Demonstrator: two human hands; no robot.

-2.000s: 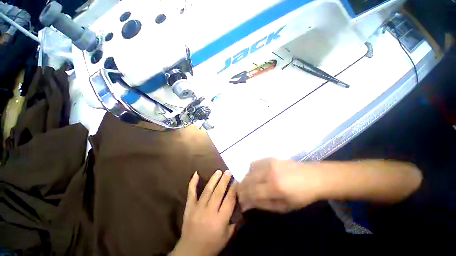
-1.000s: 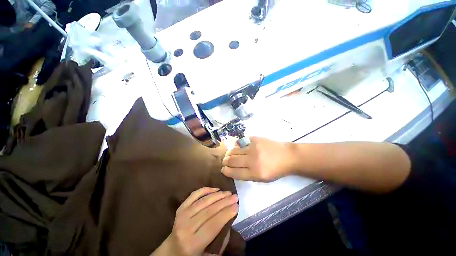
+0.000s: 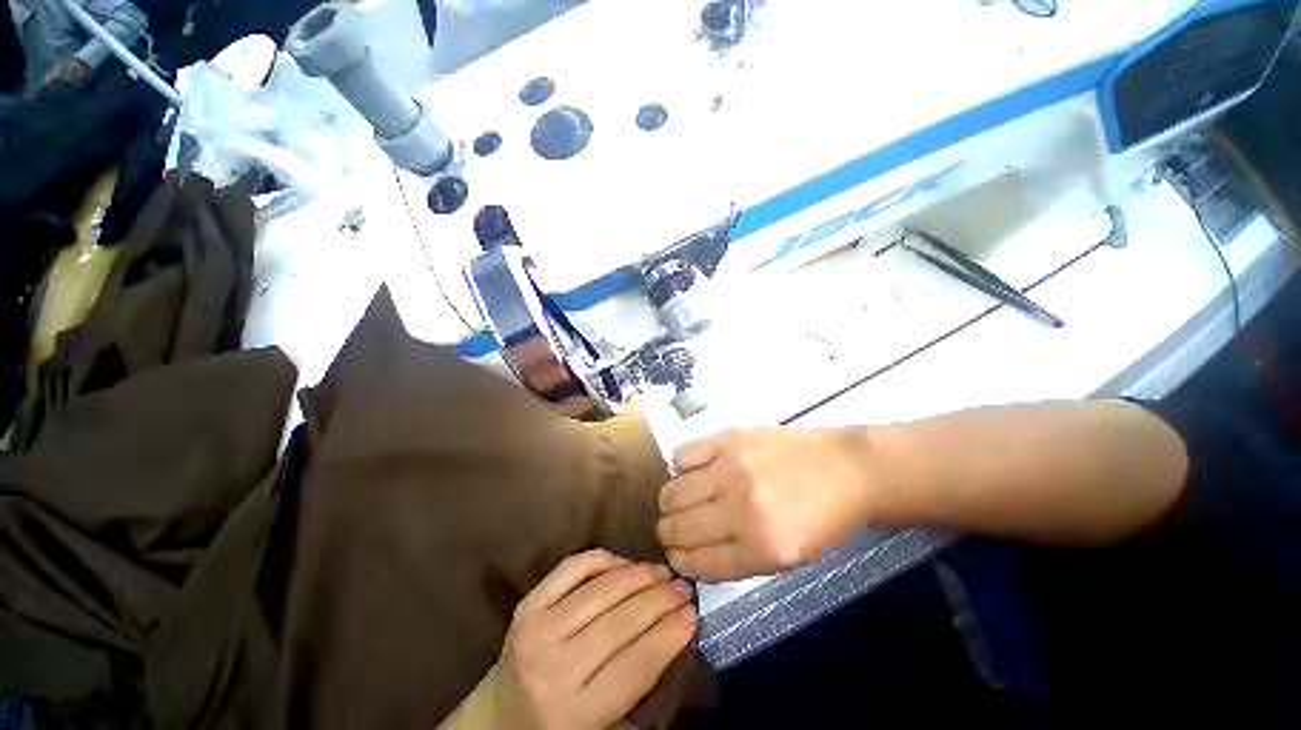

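Observation:
The brown fabric (image 3: 442, 499) lies left of and below the needle area (image 3: 664, 374), its right edge running from the presser foot down to my hands. My left hand (image 3: 592, 642) lies on the cloth near its lower right edge, fingertips curled at the border. My right hand (image 3: 763, 502) has its fingers bent down on the same edge, just above my left fingertips and below the presser foot. The pinched edge is mostly hidden under my fingers. The white JACK sewing machine (image 3: 856, 107) stands behind, with a curved metal guard (image 3: 525, 328) left of the needle.
Dark tweezers (image 3: 985, 278) lie under the machine arm. A grey post (image 3: 374, 93) sticks up from the machine head. More brown cloth (image 3: 150, 321) is heaped at the left. A ruled strip (image 3: 813, 599) runs along the table's front edge. Another person's hand (image 3: 67, 72) shows at top left.
Since one second ago, my right hand has moved down the cloth edge, away from the presser foot and closer to my left hand. My left hand has shifted slightly; its fingers are more curled.

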